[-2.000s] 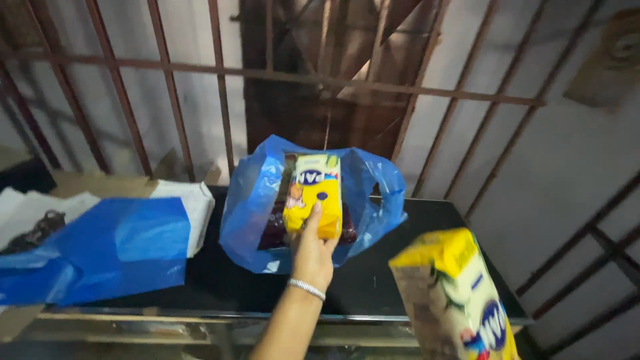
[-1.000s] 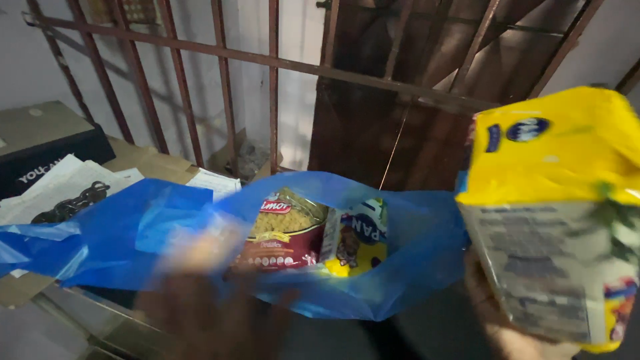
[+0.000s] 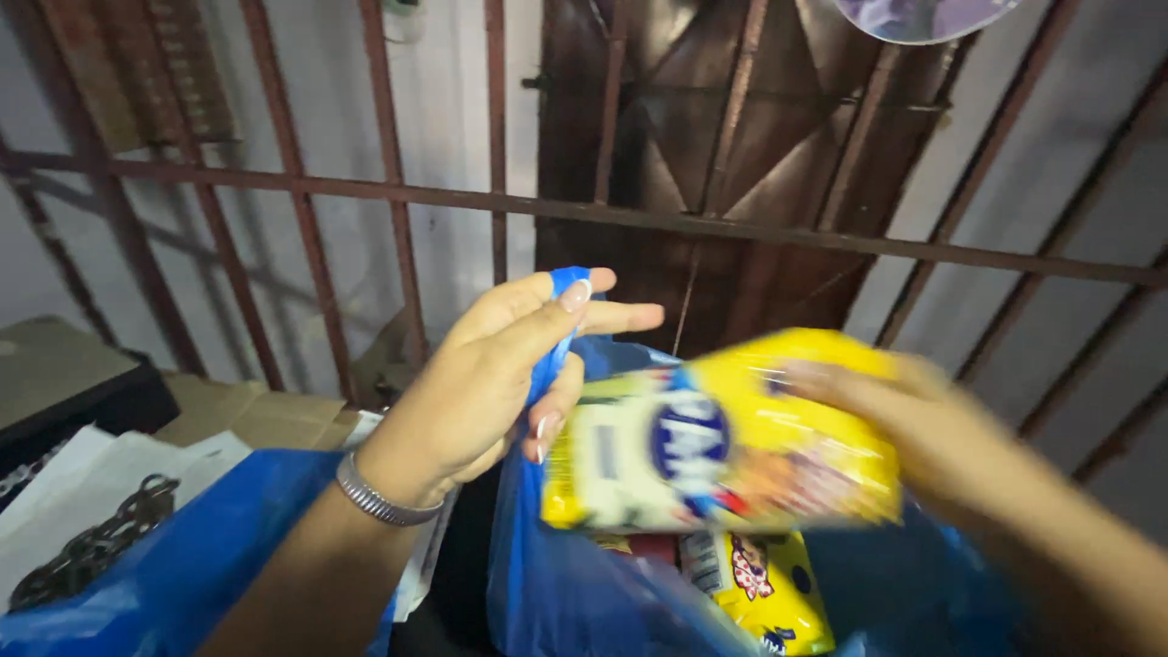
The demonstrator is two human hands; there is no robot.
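Observation:
A blue plastic bag (image 3: 593, 584) stands open at the lower middle, its upper edge pulled up by my left hand (image 3: 493, 374), which pinches a strip of the plastic between thumb and fingers. My right hand (image 3: 876, 401) grips one end of a yellow PAN flour packet (image 3: 721, 438), held sideways over the mouth of the bag and slightly blurred. Inside the bag lies a second yellow packet (image 3: 776, 593), and beside it a dark red package (image 3: 652, 547) shows only in part.
A metal bar grille (image 3: 639, 217) runs behind the bag, with a brown metal door (image 3: 730, 137) beyond. On the left are another blue plastic bag (image 3: 237, 529), white papers (image 3: 109, 474), a dark chain (image 3: 100, 547), flattened cardboard (image 3: 265, 420) and a dark box (image 3: 91, 411).
My left hand, blurred in front of the bag a second ago, now holds its edge up. The packet in my right hand has moved left from the right side, to above the bag.

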